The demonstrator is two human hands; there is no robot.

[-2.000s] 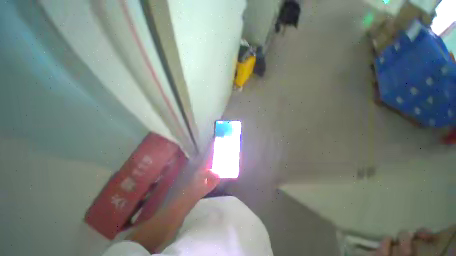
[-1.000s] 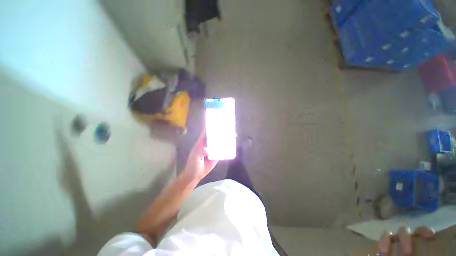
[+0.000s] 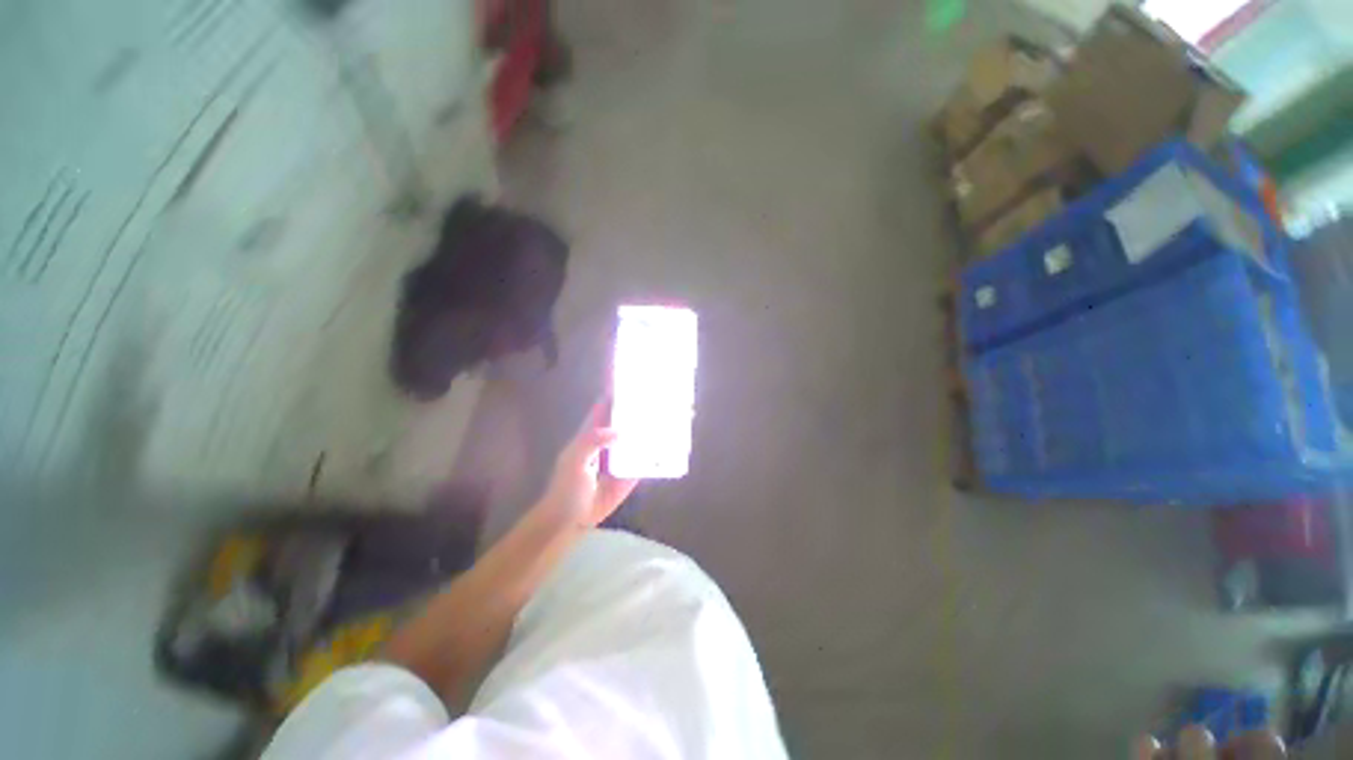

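A smartphone [image 3: 653, 392] with a glowing white screen is held upright in front of me, near the middle of the view. The glare hides what it shows. My left hand [image 3: 591, 472] is closed around its lower left side. My right hand [image 3: 1209, 745] is cut off by the bottom right edge; only fingertips show, and I cannot tell whether it holds anything.
Blue crates [image 3: 1128, 379] stand stacked at the right, with brown cartons [image 3: 1039, 134] behind them. A dark object [image 3: 478, 297] stands by the white wall [image 3: 163, 253]. A blurred yellow and dark pile [image 3: 282, 601] lies lower left. A red object [image 3: 1284, 549] is below the crates.
I have moved forward along the wall. The yellow and dark pile has slid to the lower left and the crate stack has come lower. Less of my right hand shows. The phone stays in my left hand.
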